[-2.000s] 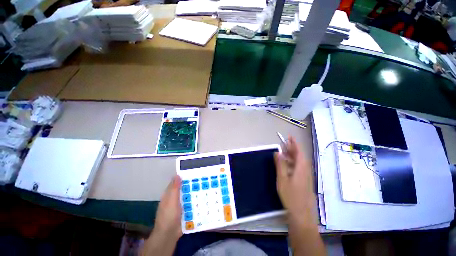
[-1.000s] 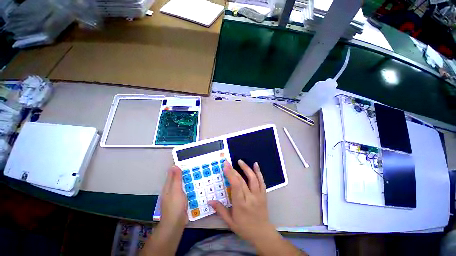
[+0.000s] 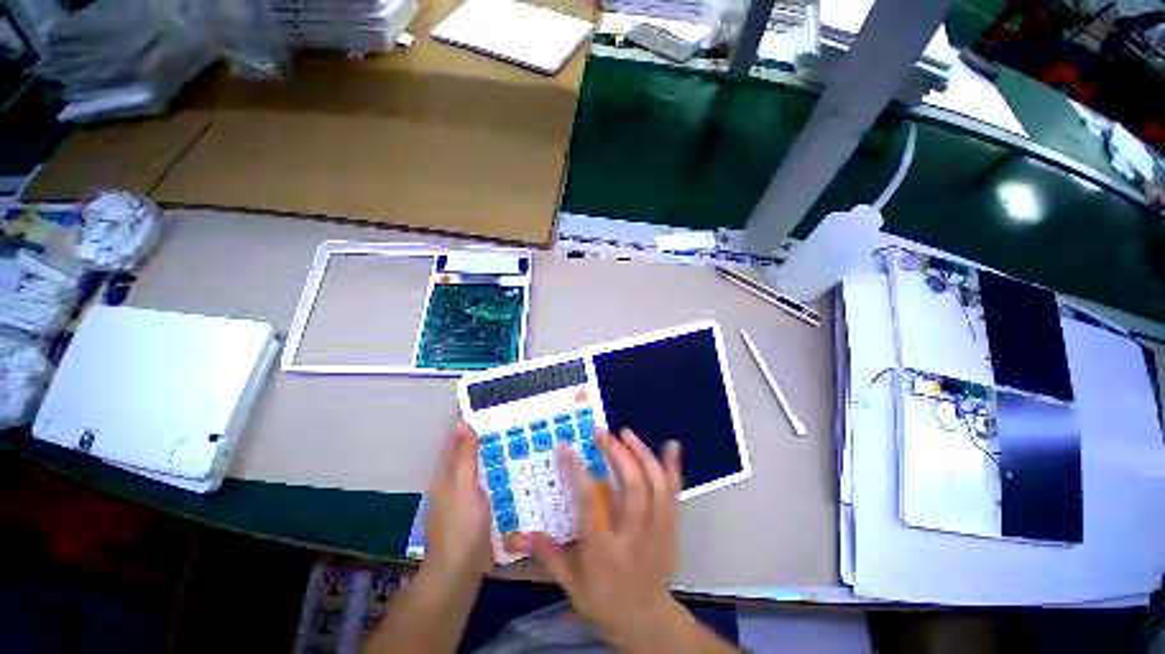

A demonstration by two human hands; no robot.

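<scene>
The calculator with writing tablet (image 3: 671,403) lies tilted on the board in front of me, blue and white keys left, dark panel right. Its display (image 3: 526,385) shows a row of digits. My left hand (image 3: 456,511) holds its left edge. My right hand (image 3: 620,524) is over the keys, fingers spread, somewhat blurred, hiding the lower right keys. The stylus (image 3: 773,383) lies right of the calculator. The front frame (image 3: 296,313) with its green circuit board (image 3: 472,325) lies behind it, to the left.
Closed white units (image 3: 153,390) lie at left, beside bagged bundles (image 3: 118,230). Thin sticks (image 3: 767,295) and a squeeze bottle (image 3: 830,252) stand or lie before the metal post (image 3: 850,128). Back halves (image 3: 948,454) lie on white sheets (image 3: 1111,479) at right. Cardboard (image 3: 383,153) is behind.
My right hand has put down the stylus and moved left from the tablet side onto the keys. The calculator now lies tilted further back. The display has gone from blank to a row of digits.
</scene>
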